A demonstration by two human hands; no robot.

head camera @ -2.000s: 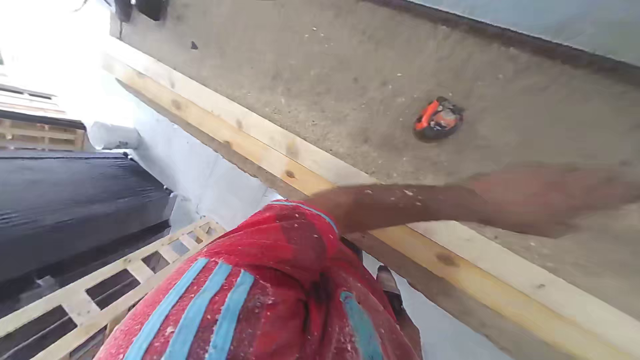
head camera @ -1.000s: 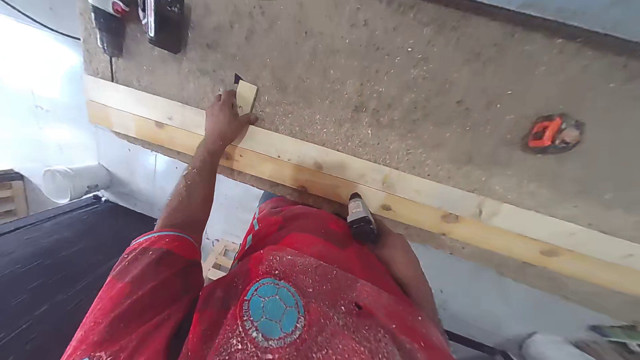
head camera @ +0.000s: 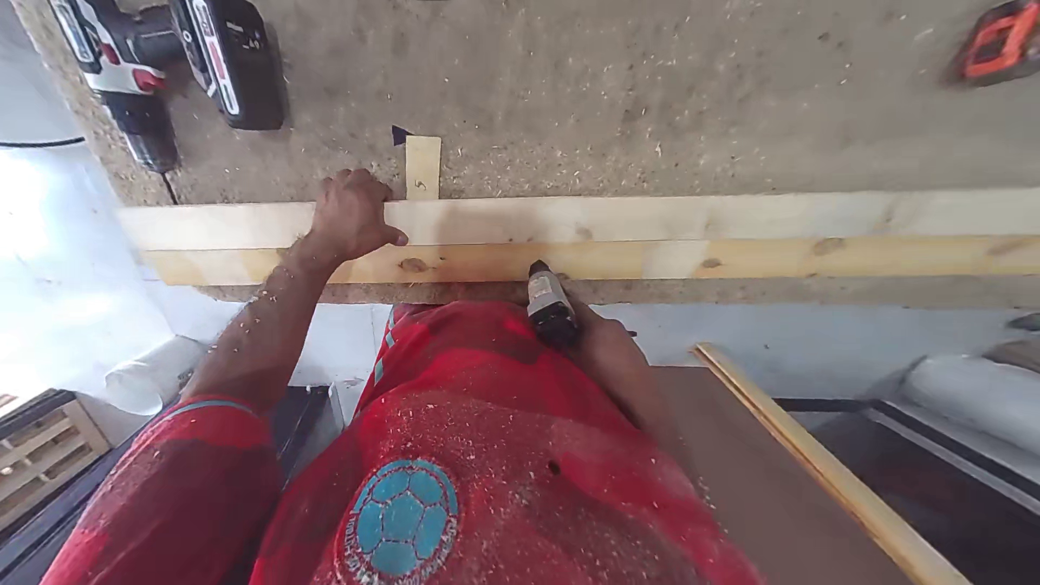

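Observation:
Two long wooden boards lie side by side along the near edge of the bench: a pale one [head camera: 617,218] behind and a yellower one [head camera: 764,257] with knots in front. My left hand [head camera: 351,213] rests on the pale board, its fingers over the far edge and its thumb apart. Just right of it a short wood strip [head camera: 422,166] meets the pale board's far edge at a right angle. My right hand [head camera: 605,337] is closed around a power tool [head camera: 552,302], whose black tip lies over the yellower board; the tool's lower part is hidden.
A cordless drill [head camera: 134,81] with its battery lies on the bench at the back left. An orange and black tool [head camera: 1003,45] is at the back right. Wood shavings dot the particleboard bench [head camera: 650,97]. Below right stands a brown panel [head camera: 731,455] beside a wooden strip [head camera: 821,455].
Two seconds ago an arm reached right across the boards. My left hand has since come off the short strip onto the pale board, and the view has shifted closer.

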